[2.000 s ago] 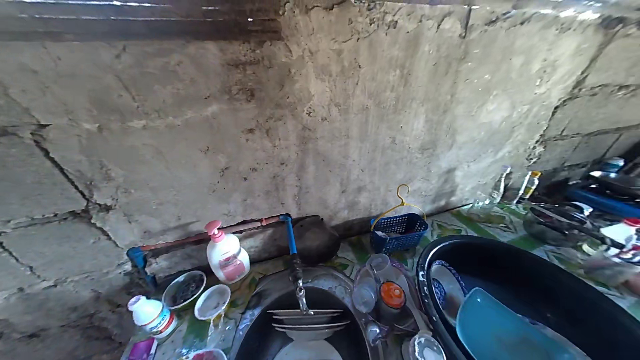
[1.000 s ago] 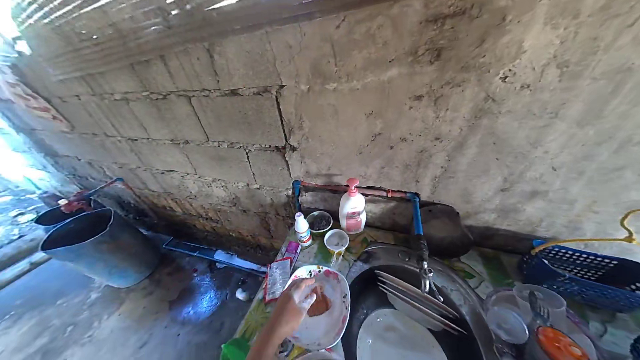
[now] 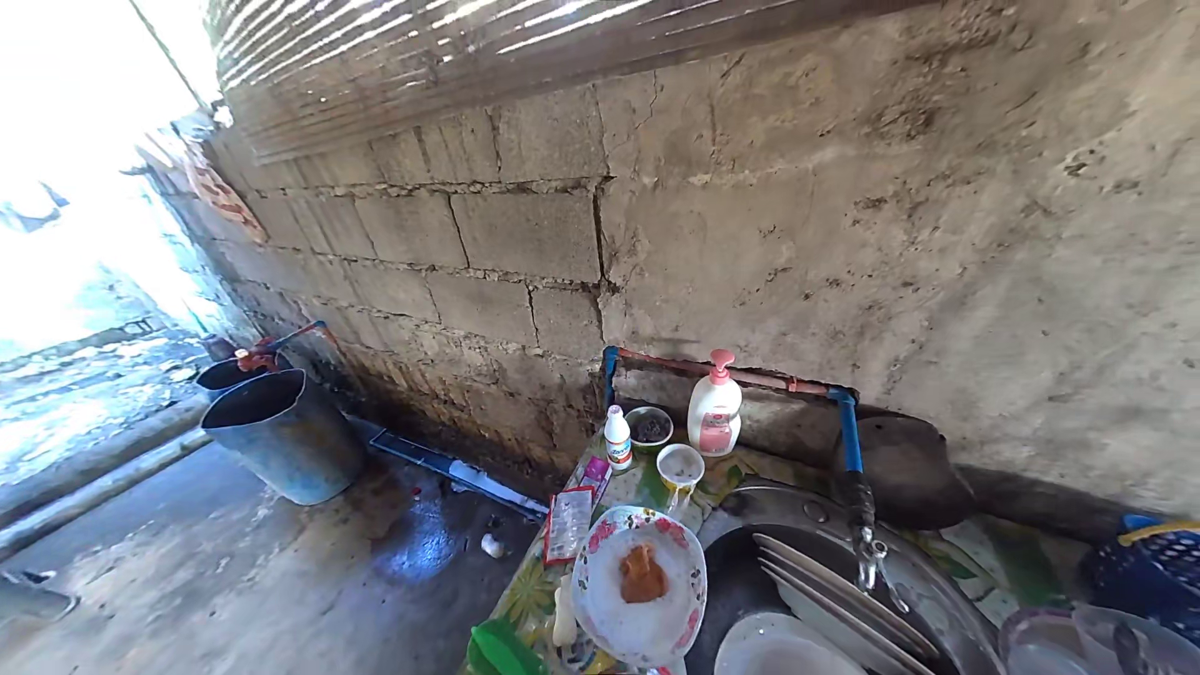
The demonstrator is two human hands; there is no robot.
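Neither of my hands shows in the head view. A white floral-rimmed bowl (image 3: 609,609) stands left of the sink, with suds and an orange-brown sponge-like piece (image 3: 643,574) in it. Several plates (image 3: 834,600) lean on edge in the metal sink (image 3: 750,497), beside a white dish (image 3: 783,647) at the bottom edge. The metal faucet (image 3: 870,553) hangs over them on a blue pipe. Behind the bowl are a cup (image 3: 681,466) with whitish liquid, a pink-topped pump bottle (image 3: 715,417), a small white bottle (image 3: 618,441) and a small bowl (image 3: 650,427) with dark contents.
A red-edged packet (image 3: 568,525) and a green item (image 3: 504,649) lie at the counter's left side. Clear plastic containers (image 3: 1078,637) and a blue basket (image 3: 1148,572) are at the right. A large drum (image 3: 291,441) stands on the wet floor, by a rough block wall (image 3: 525,234).
The view has swung left. A hand that was at the sponge-like piece in the floral bowl one second ago is out of view; the piece lies in the suds.
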